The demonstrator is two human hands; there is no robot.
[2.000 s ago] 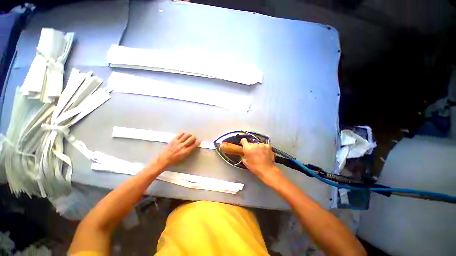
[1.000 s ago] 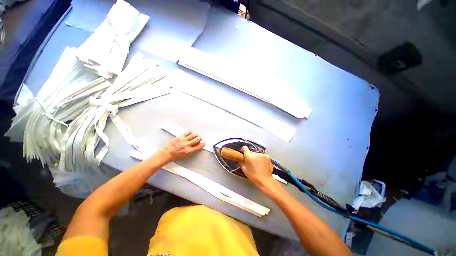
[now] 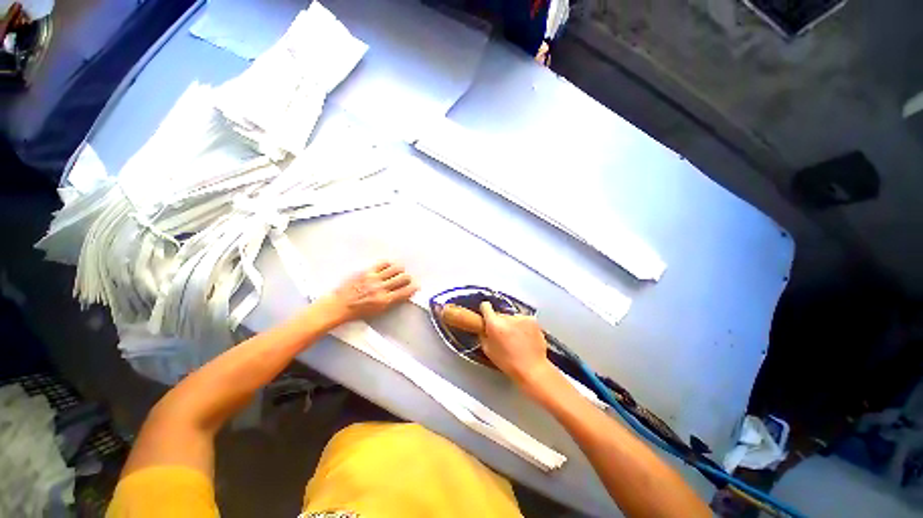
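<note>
My right hand (image 3: 514, 342) is closed around the wooden handle of the steam iron (image 3: 468, 320), whose pointed tip faces left. The iron lies on a narrow white strip (image 3: 421, 299); part of the strip shows left of the iron and an end shows to its right, by my forearm. My left hand (image 3: 375, 290) lies palm down on the strip's left part, fingers together, just left of the iron's tip. Finished strips (image 3: 435, 382) lie overlapping along the near edge, partly behind my left forearm.
A white stack (image 3: 536, 207) and a flat white strip (image 3: 526, 260) lie on the far side of the table (image 3: 708, 263). A fanned tied bundle (image 3: 265, 209) and a blocky bundle (image 3: 294, 81) lie at left. A blue hose (image 3: 648, 423) runs right from the iron.
The view has turned, so the table looks more slanted. The iron has moved along the strip away from its left part, and more of the strip's right end shows. Both hands keep their places.
</note>
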